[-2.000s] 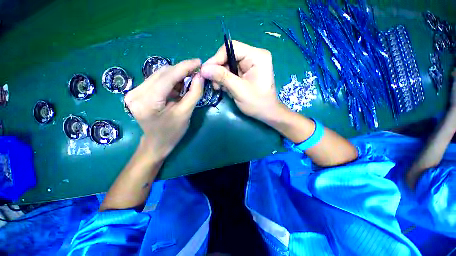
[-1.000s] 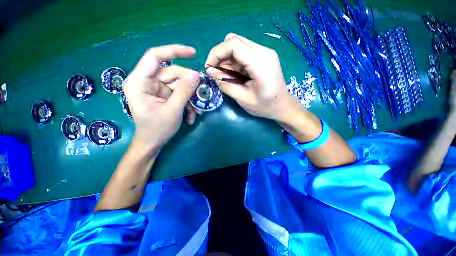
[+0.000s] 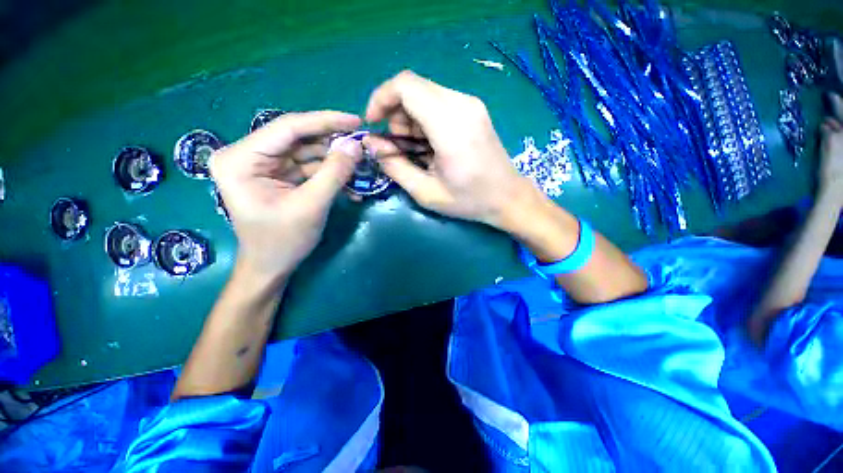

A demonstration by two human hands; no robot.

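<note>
A round dark housing (image 3: 370,177) with a shiny rim is between my two hands, partly hidden by the fingers. My left hand (image 3: 285,174) holds it from the left, thumb and forefinger at its top edge. My right hand (image 3: 448,152) is bent over its right side, fingertips near the rim. Dark tweezers (image 3: 413,145) show in part between the right fingers; their tip is hidden. Any small part at the fingertips is too small to tell. Several similar housings (image 3: 180,253) stand on the green bench at the left, one partly behind my left hand.
Small silvery bits (image 3: 545,163) lie right of my right hand. Beyond are tangled blue-silver strips (image 3: 629,111), rowed parts (image 3: 735,125) and dark metal parts (image 3: 791,120). A blue bin (image 3: 26,323) is at the left. Another person's arm (image 3: 818,212) is at the right edge.
The tweezers have turned from pointing up to lying low within the right hand. My left fingers opened, then closed again at the housing. The view has shifted slightly.
</note>
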